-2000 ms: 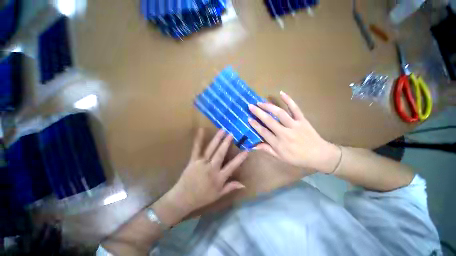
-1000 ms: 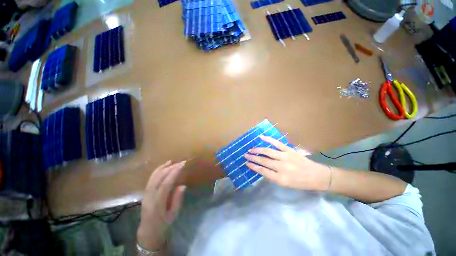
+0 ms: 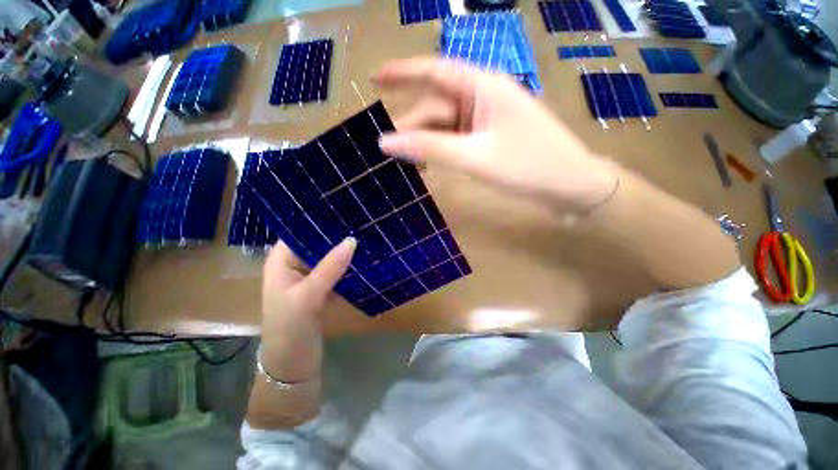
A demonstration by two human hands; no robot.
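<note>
A solar cell string [image 3: 368, 211], dark navy side showing, is held tilted above the bench. My left hand [image 3: 303, 294] grips its lower left edge, thumb on the dark face and fingers hidden behind. My right hand [image 3: 478, 138] is raised at its upper right edge, blurred, with thumb and forefinger apart; whether a finger touches the string I cannot tell. A thin light strip end [image 3: 359, 93] sticks out past the string's top.
Neat dark stacks [image 3: 185, 195] stand at the left. A bright blue pile [image 3: 487, 44] is at the back. Loose cell pieces [image 3: 618, 95], a white bottle [image 3: 787, 139], scissors [image 3: 777, 266] and silver slivers [image 3: 730, 227] lie right. A black box [image 3: 84, 220] is far left.
The string has been lifted and turned from bright blue side to dark side, and moved left. My left hand has taken hold of it. My right hand has moved up from it. The view has shifted.
</note>
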